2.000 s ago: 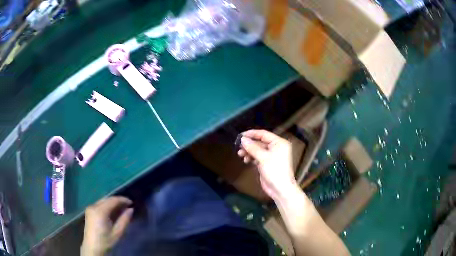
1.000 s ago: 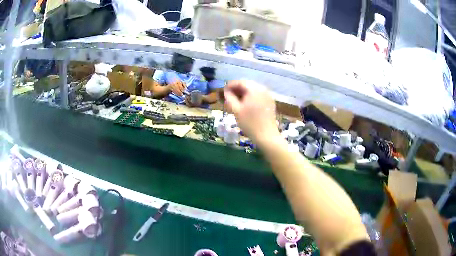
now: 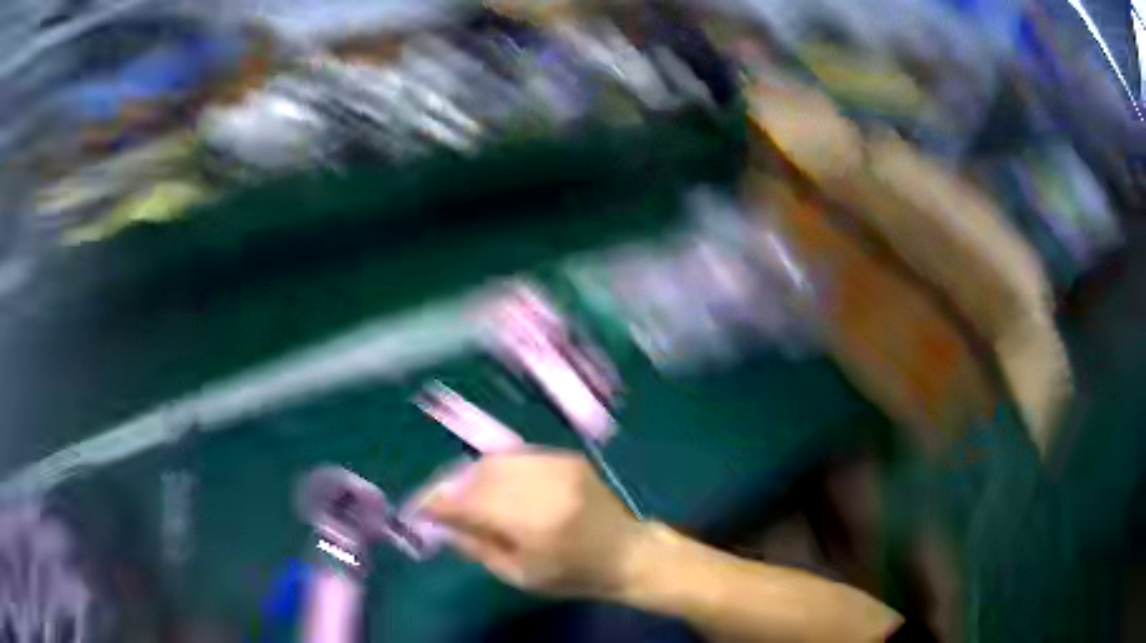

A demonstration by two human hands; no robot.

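Note:
The picture is strongly blurred. My right hand [image 3: 534,521] reaches in over the green mat, fingers bent together at a pink part [image 3: 417,533]; whether they grip it cannot be told. A pink fan body [image 3: 346,502] lies just left of the fingertips, its handle [image 3: 332,608] running down to the bottom edge. A blue battery [image 3: 288,593] is beside that handle. A loose pink handle cover [image 3: 471,421] lies above my hand. Another pink fan [image 3: 553,364] lies farther back. My left hand is not in view.
A white strip [image 3: 270,389] edges the green mat. A blurred clear plastic bag [image 3: 716,283] lies at the mat's back right, beside an open cardboard box [image 3: 899,333]. Blurred pink pieces [image 3: 44,578] are at the far left. Mixed items lie beyond the dark green band.
The view has swung back down from the opposite bench to the mat. My right hand, raised toward that bench a second ago, is now low beside the pink fan body.

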